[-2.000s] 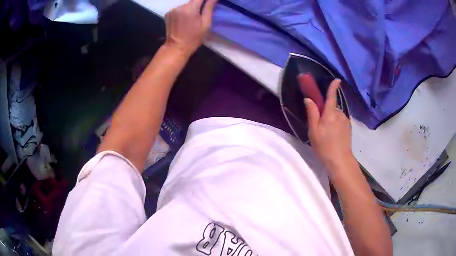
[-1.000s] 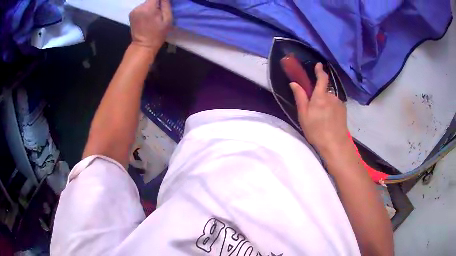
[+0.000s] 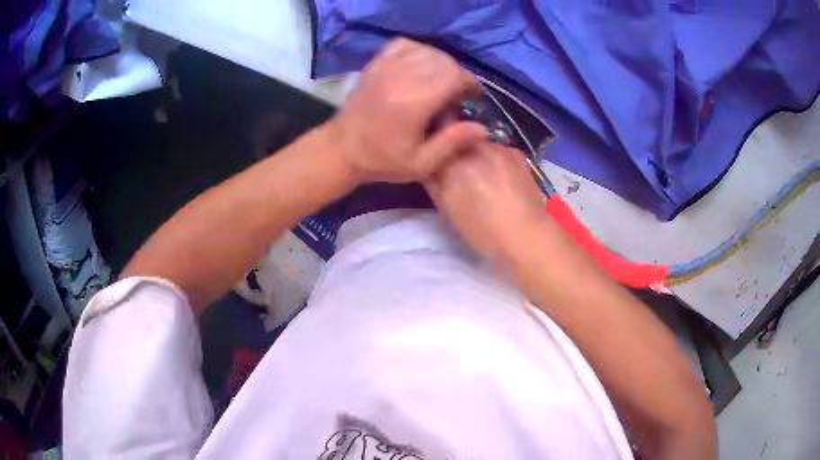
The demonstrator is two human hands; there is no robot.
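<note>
The blue-violet fabric panel [image 3: 584, 81] with dark piping lies on the white pressing table [image 3: 261, 40]. The iron [image 3: 517, 121] is at the panel's near edge; its plate is mostly hidden behind my hands. My right hand [image 3: 485, 180] is closed at the iron's handle, which is covered. My left hand [image 3: 396, 112] is beside and touching my right hand over the iron, blurred; its fingers are hidden, so its hold is unclear. A red sleeve [image 3: 598, 256] and a bluish hose [image 3: 746, 234] run from the iron to the right.
A crumpled blue-purple heap [image 3: 54, 54] with a white piece [image 3: 112, 76] lies at the upper left. The table's front edge runs diagonally before me. Dark space with white cloth or scraps [image 3: 67, 216] lies below left. A dark scissors-like object [image 3: 780, 314] is at the right.
My left hand has let go of the fabric's edge and come right, against my right hand. My right hand and the iron have moved left. The red sleeve and hose now lie more in view.
</note>
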